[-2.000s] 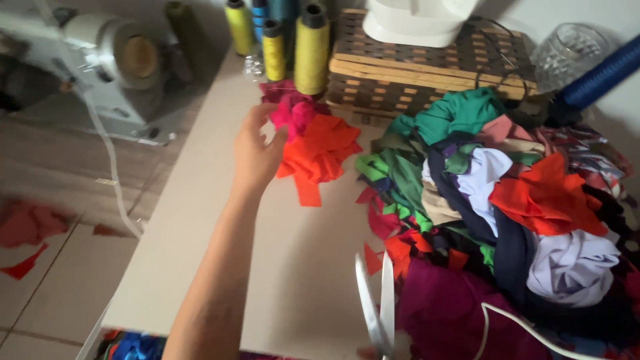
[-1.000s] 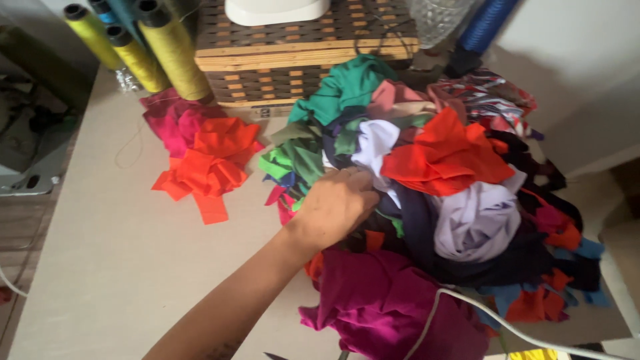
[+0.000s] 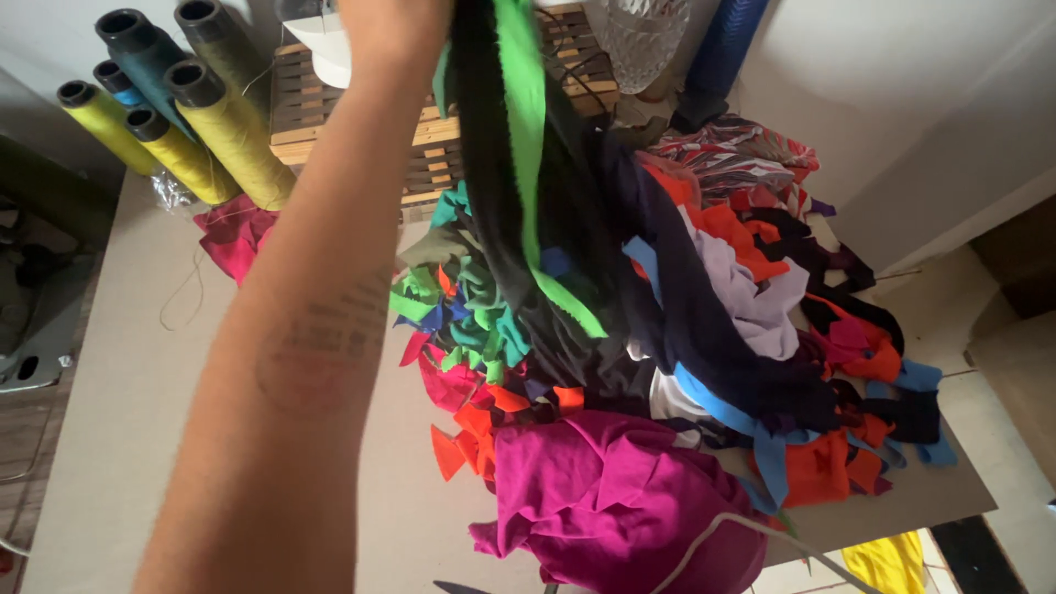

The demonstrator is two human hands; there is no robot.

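My left hand [image 3: 396,21] is raised at the top edge, its fingers cut off by the frame. From beside it hang a black cloth [image 3: 495,165] and a bright green fabric strip [image 3: 524,140], lifted out of the pile of scraps. Navy cloth [image 3: 685,289], lilac cloth [image 3: 742,289] and a magenta cloth [image 3: 610,495] lie in the pile. Small green and orange scraps [image 3: 474,421] are at its left side. My forearm hides most of the red and pink scraps [image 3: 235,239] beside the thread cones. My right hand is out of view; a dark blade tip [image 3: 454,587] shows at the bottom edge.
Yellow and dark thread cones [image 3: 231,132] stand at the back left. A woven basket [image 3: 429,157] with a white object on it is behind the pile, near a cut-glass vessel [image 3: 643,41] and a blue cone [image 3: 726,49]. A white cable [image 3: 709,528] crosses the magenta cloth.
My left hand has gone from the scrap pile up to the top of the view, and black and green cloth now hangs lifted there. The orange-red and lilac pieces on the pile have shifted.
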